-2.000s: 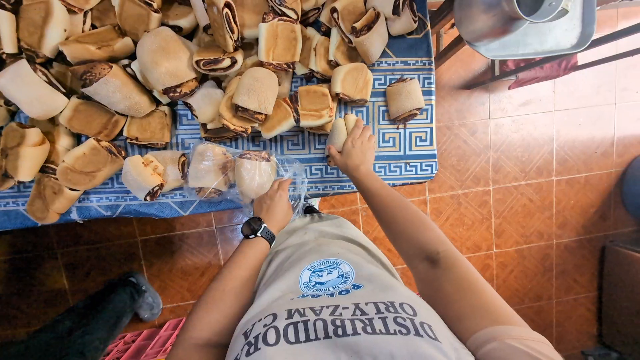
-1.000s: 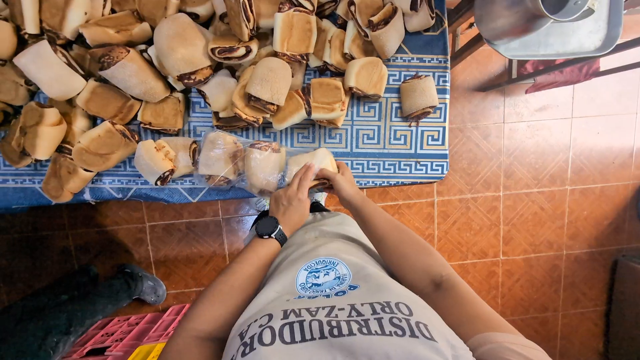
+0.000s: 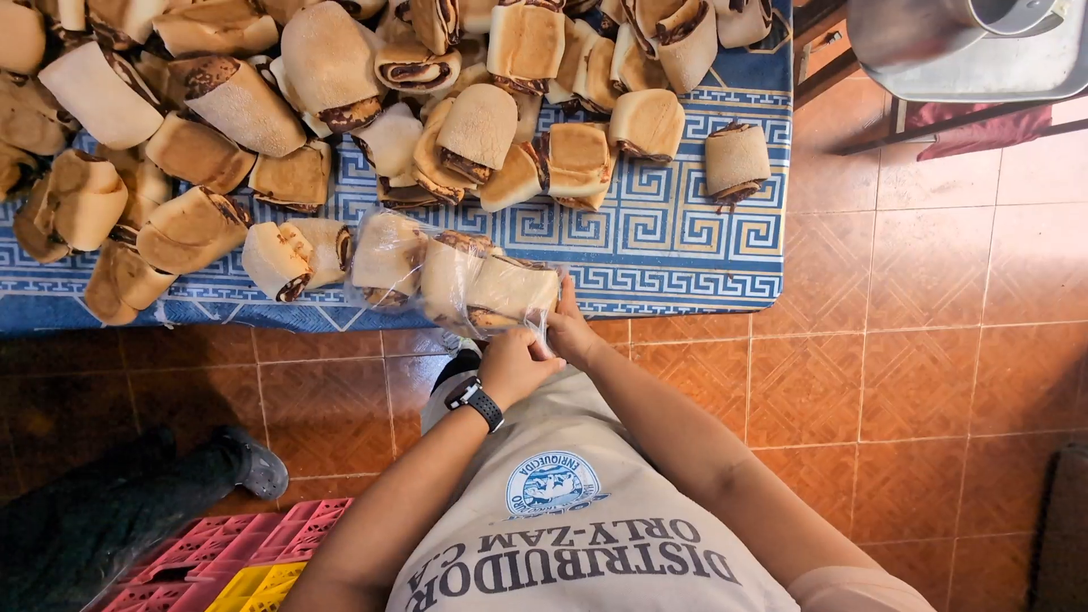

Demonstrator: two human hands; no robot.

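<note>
A clear plastic bag [image 3: 450, 276] lies along the table's near edge with several filled bread rolls inside. The roll nearest the bag's mouth [image 3: 512, 289] is within the film. My left hand [image 3: 516, 367], below a black wristwatch [image 3: 474, 401], pinches the bag's edge. Right beside it, my right hand [image 3: 575, 327] has its fingers against the bag's open end and the last roll; whether it grips film or roll is hard to tell. Two loose rolls [image 3: 293, 255] sit just left of the bag. A single roll [image 3: 737, 163] stands apart on the blue patterned tablecloth [image 3: 680, 234].
Many loose filled rolls [image 3: 331, 64] are heaped across the table. A metal tray [image 3: 994, 72] with a metal pot [image 3: 914, 30] is at the upper right. Pink crates [image 3: 212, 544] and a yellow crate [image 3: 259, 586] stand low left, near another person's shoe [image 3: 255, 463].
Two seconds ago my right hand held a roll apart from the bag; that roll is now inside the bag. Both hands have come together at the bag's mouth.
</note>
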